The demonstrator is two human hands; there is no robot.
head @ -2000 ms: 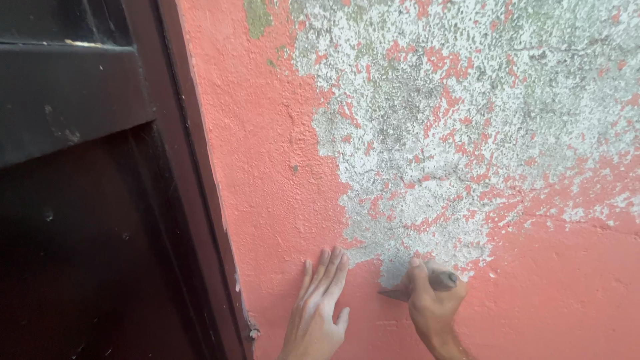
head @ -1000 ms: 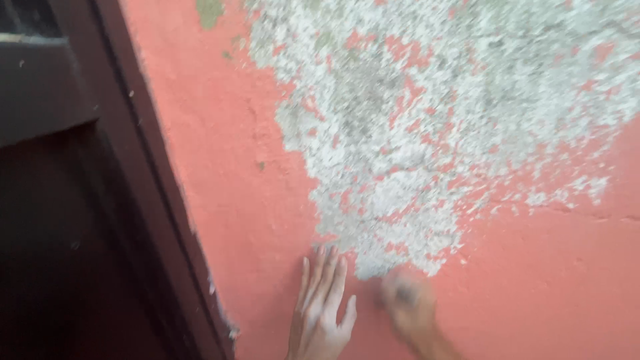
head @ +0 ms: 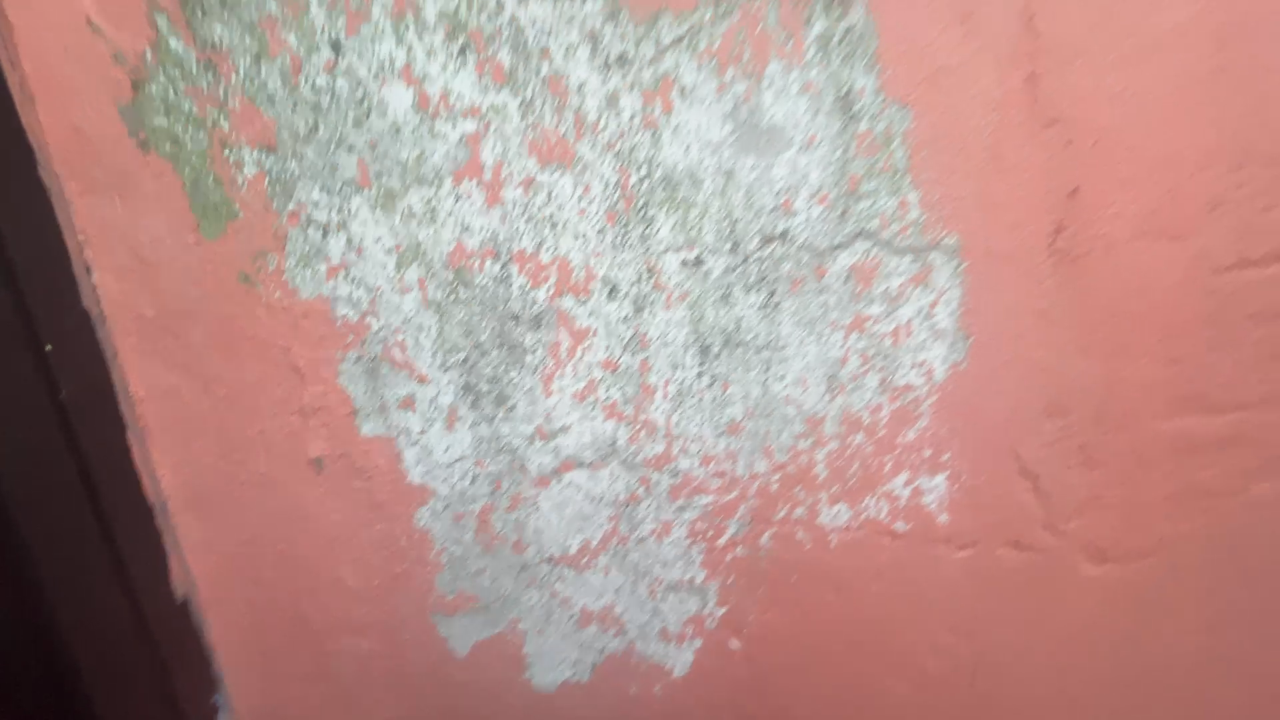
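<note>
A wall with salmon-coloured paint [head: 1120, 400] fills most of the head view. Across its upper middle spreads a rough patch of exposed white and grey wall surface [head: 600, 330], dotted with leftover flecks of paint. The patch narrows to a ragged lower end near the bottom of the view. Green staining [head: 200, 170] shows at its upper left. Neither my left hand nor my right hand is in the picture, and no tool can be seen. The view is somewhat blurred.
A dark door frame [head: 70, 420] runs down the left side, with a chipped edge where it meets the wall. Thin cracks [head: 1060, 530] cross the painted wall at the lower right.
Both hands, earlier against the wall below the patch, have gone out of view, along with the scraper-like tool that my right hand held. The view has shifted to the right.
</note>
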